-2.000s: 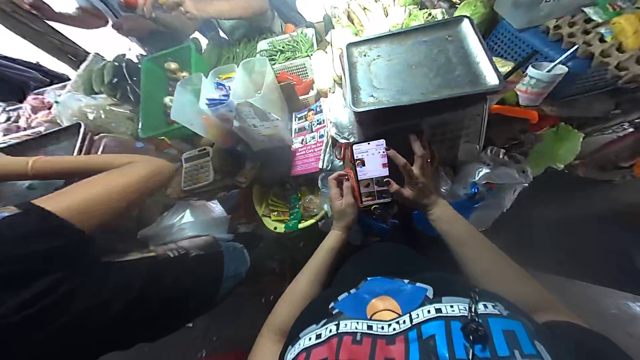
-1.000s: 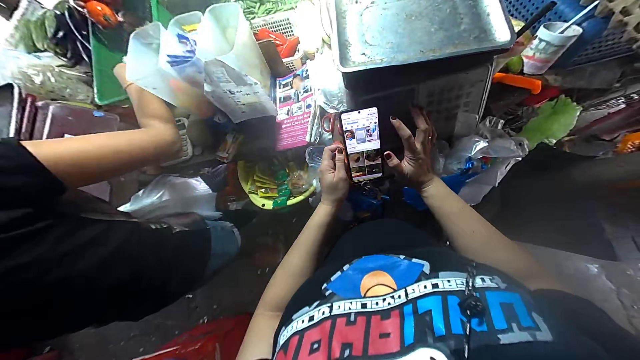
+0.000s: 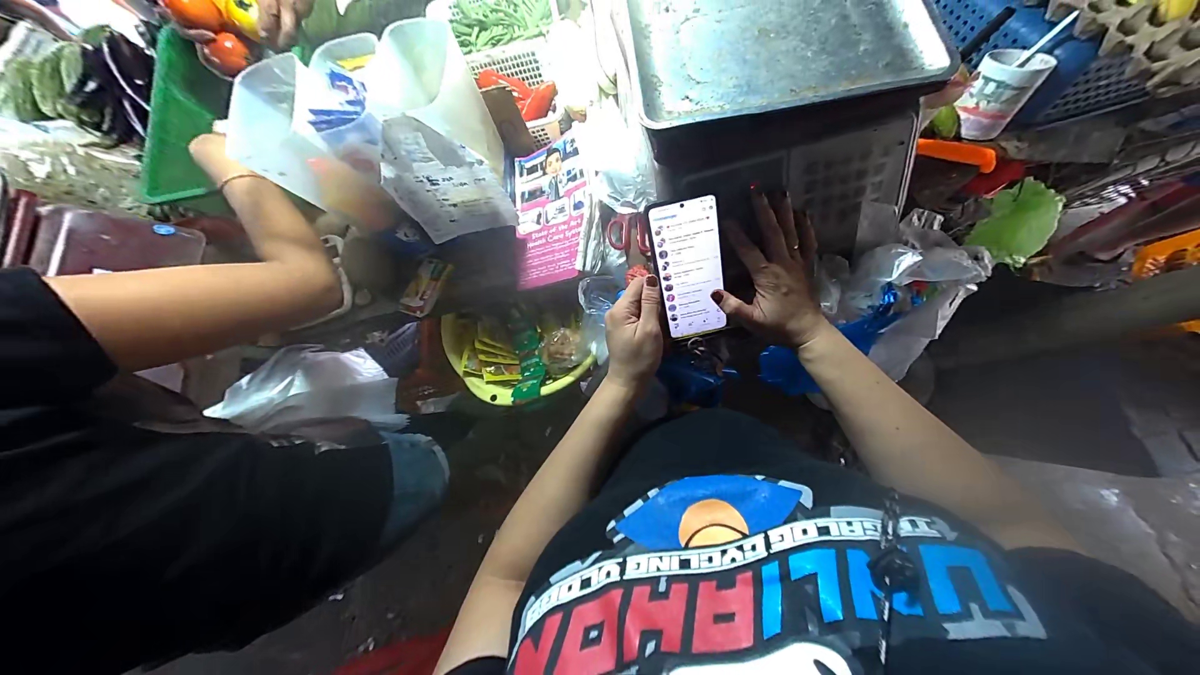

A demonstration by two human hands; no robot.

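My left hand (image 3: 636,328) holds a smartphone (image 3: 689,267) upright by its lower left edge, with the lit screen facing me and showing a list. Fingers spread, my right hand (image 3: 773,272) is at the phone's right side, its thumb at the lower right edge of the screen; whether it grips the phone I cannot tell. Behind both hands stands a dark crate with a metal tray (image 3: 797,56) on top. A pair of red-handled scissors (image 3: 626,232) shows just left of the phone, partly hidden by it.
A co-worker's arm (image 3: 272,234) reaches in from the left toward plastic containers (image 3: 441,122) and a green crate (image 3: 178,131). Sachets fill a yellow basket (image 3: 502,394). Plastic bags (image 3: 919,272), a leaf (image 3: 1017,220) and a foam cup (image 3: 1003,94) are at the right.
The phone screen has changed from pictures to a list. My right hand has spread its fingers beside the phone. At the left, the co-worker's arm has moved up toward the green crate.
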